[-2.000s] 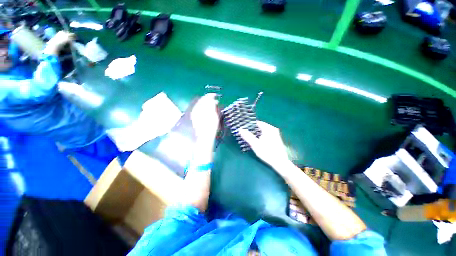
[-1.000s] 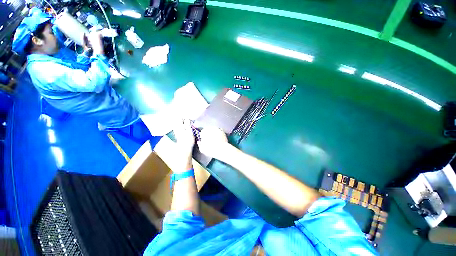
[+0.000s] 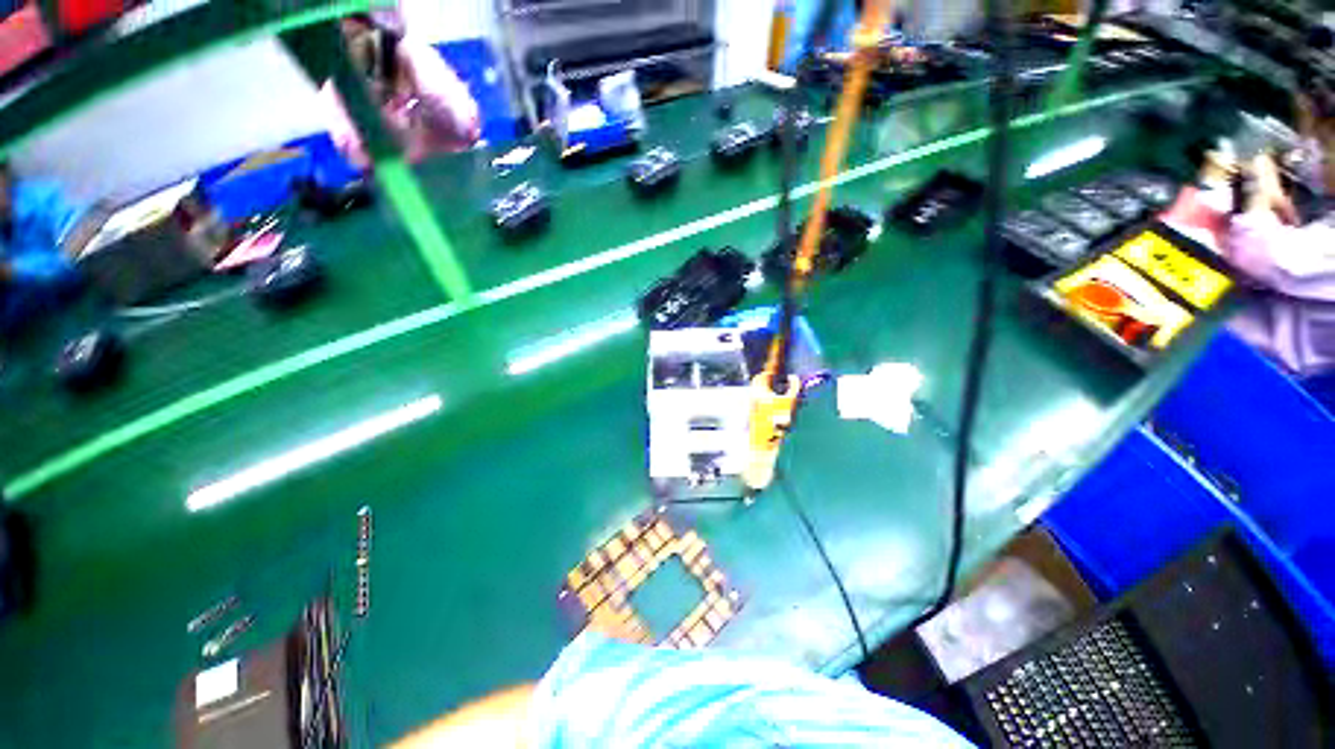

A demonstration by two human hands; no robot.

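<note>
Neither hand is in view. A bare forearm (image 3: 476,723) and light blue sleeve (image 3: 703,705), apparently my right, cross the bottom edge; the hand is cut off. The square fixture (image 3: 603,577), brown-copper blocks around a rectangular opening, lies on the green bench just beyond the sleeve. Behind it stands the silver-white screw feeder (image 3: 677,439), with the orange-yellow electric screwdriver (image 3: 770,427) upright at its right side. At the lower left are a grey-brown flat case (image 3: 252,708) with a white label, a bundle of thin dark rods (image 3: 318,680) and a dotted component strip (image 3: 365,563).
A black parts tray (image 3: 1223,622) with shiny rows is at lower right, beside an open cardboard box (image 3: 1066,563). Dark cords hang across the right half. Black housings (image 3: 700,287) stand behind the feeder. A yellow-and-red box (image 3: 1145,287) lies at right. Other people are at the far sides.
The view has swung right. Both hands have left the picture. The flat case and rods now show at lower left, and the feeder and screwdriver near the middle.
</note>
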